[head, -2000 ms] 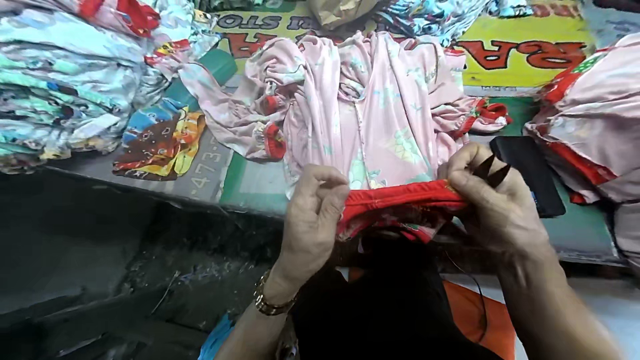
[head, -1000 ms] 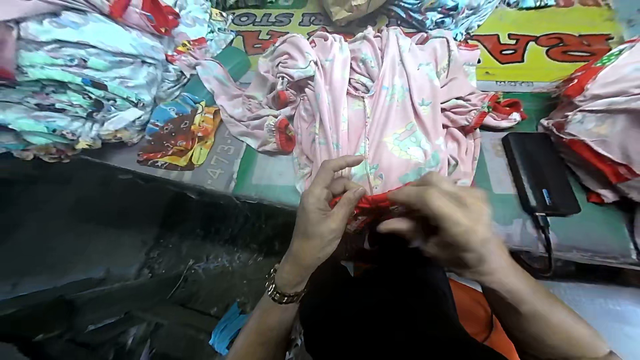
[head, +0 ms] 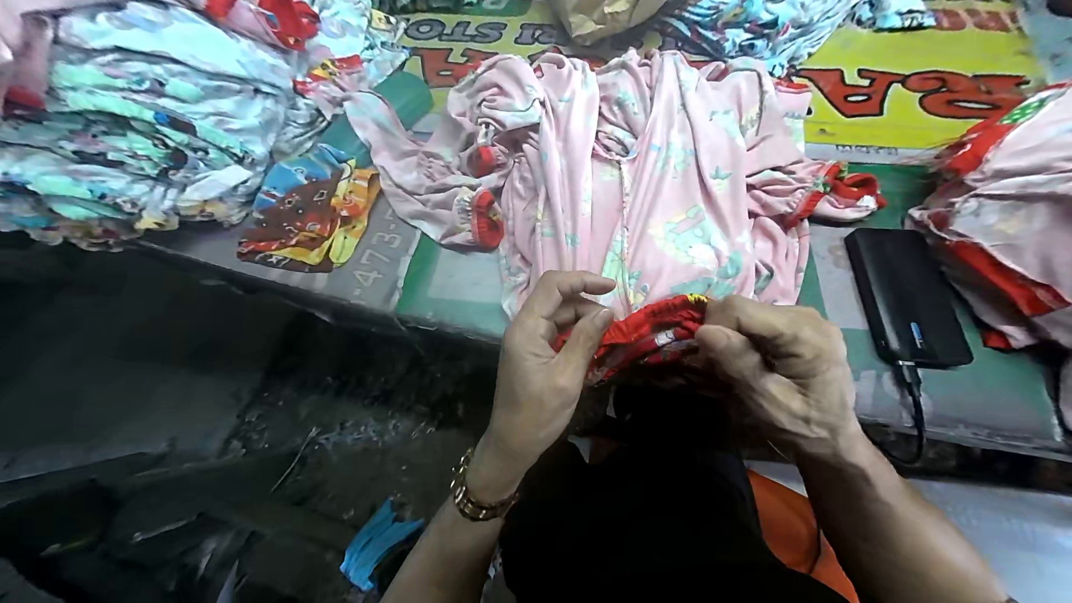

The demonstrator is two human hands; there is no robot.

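A pink printed garment with red cuffs (head: 678,193) lies spread on the table, its sleeves out to both sides. At the table's front edge, a gathered red fabric band (head: 649,331) is held between my two hands. My left hand (head: 557,360), with a gold-coloured bracelet watch at the wrist, pinches the band's left part between thumb and fingers. The band's right end is gripped by my right hand (head: 779,360), its fingers curled. Whether the band is joined to the pink garment cannot be told. No scissors or snips show clearly in either hand.
A pile of light printed fabric (head: 167,117) stands at the left, with a folded multicoloured cloth (head: 314,209) beside it. A black power bank (head: 909,297) with a cable lies right of the garment. More pink and red fabric (head: 1013,226) is at the right edge, brown paper (head: 603,17) at the back.
Two seconds ago the red band was stretched wider between my hands; now they are closer together and it is bunched. The dark pointed tool earlier seen at my right hand no longer shows.
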